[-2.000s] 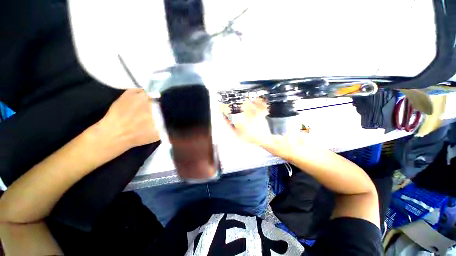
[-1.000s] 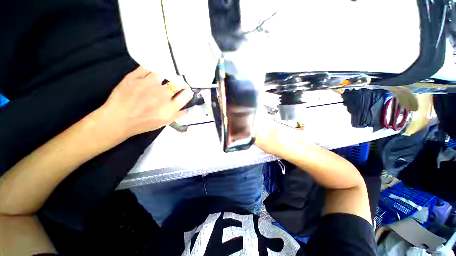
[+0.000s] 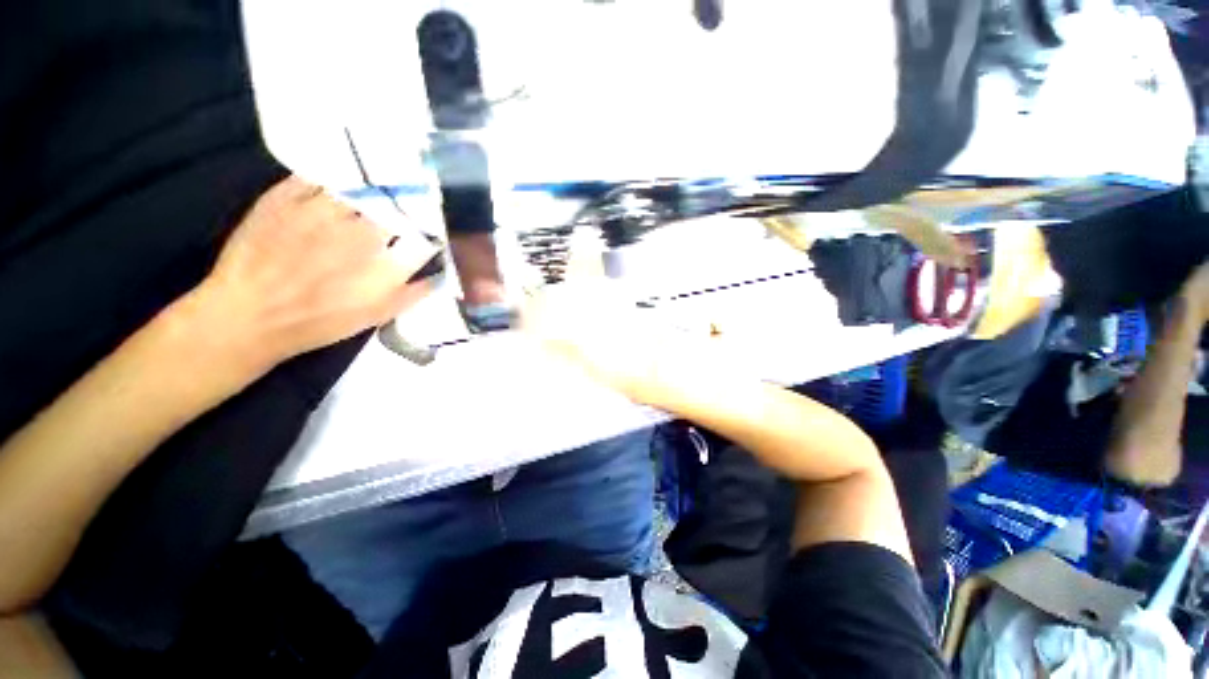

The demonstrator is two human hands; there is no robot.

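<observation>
A large black garment covers the left of the white sewing table and hangs over its front edge. The white sewing machine stands across the top, with a dark, shiny face plate at its left end. My left hand lies on the garment's right edge, left of the face plate, fingers bent around something dark at the fingertips. My right hand is beside the face plate, washed out and partly hidden behind it; its fingers cannot be made out.
Red-handled scissors lie on the table at the right, beside folded dark cloth. Blue baskets and a box with pale bags stand at the lower right. Another person's arm shows at the far right.
The view has swung, so the machine and scissors sit further left in the picture. Another person's arm has come into view at the right. My left hand stays on the garment edge.
</observation>
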